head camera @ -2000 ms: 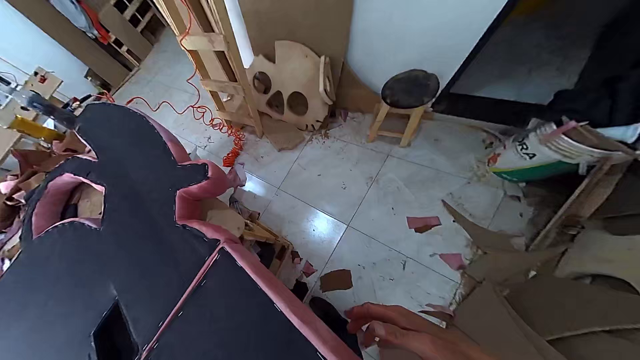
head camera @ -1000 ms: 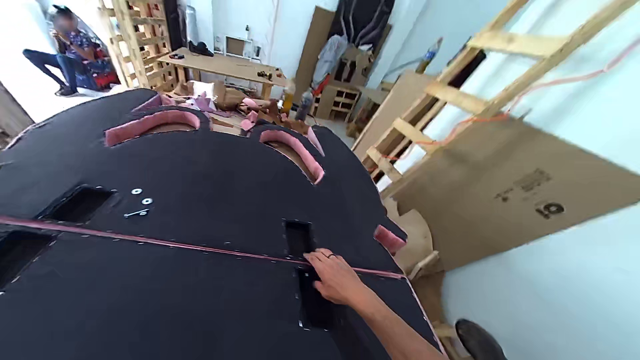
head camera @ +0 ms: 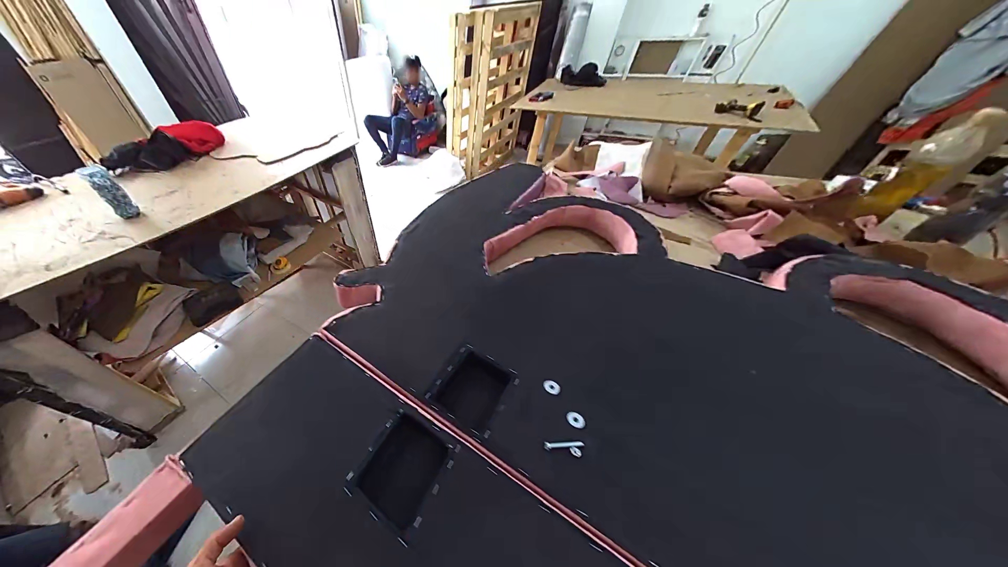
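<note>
A large panel covered in stapled black fabric fills the lower view, with pink upholstered edges and a pink seam across it. Beside the seam are two rectangular black recesses. Two washers and a bolt with a small nut lie on the fabric. My left hand is at the panel's lower left edge, partly cut off by the frame; a finger touches the edge, and its grip is hidden. A pink padded piece juts out at the lower left. My right hand is out of view.
A wooden workbench stands left, with cloth and scraps on its lower shelf. Behind the panel lie pink and brown fabric scraps. A table with a cordless drill stands at the back, near wooden pallets and a seated person.
The view has swung widely left. A hand that rested on the panel by the seam one second ago is not there now; a hand shows at the lower left edge.
</note>
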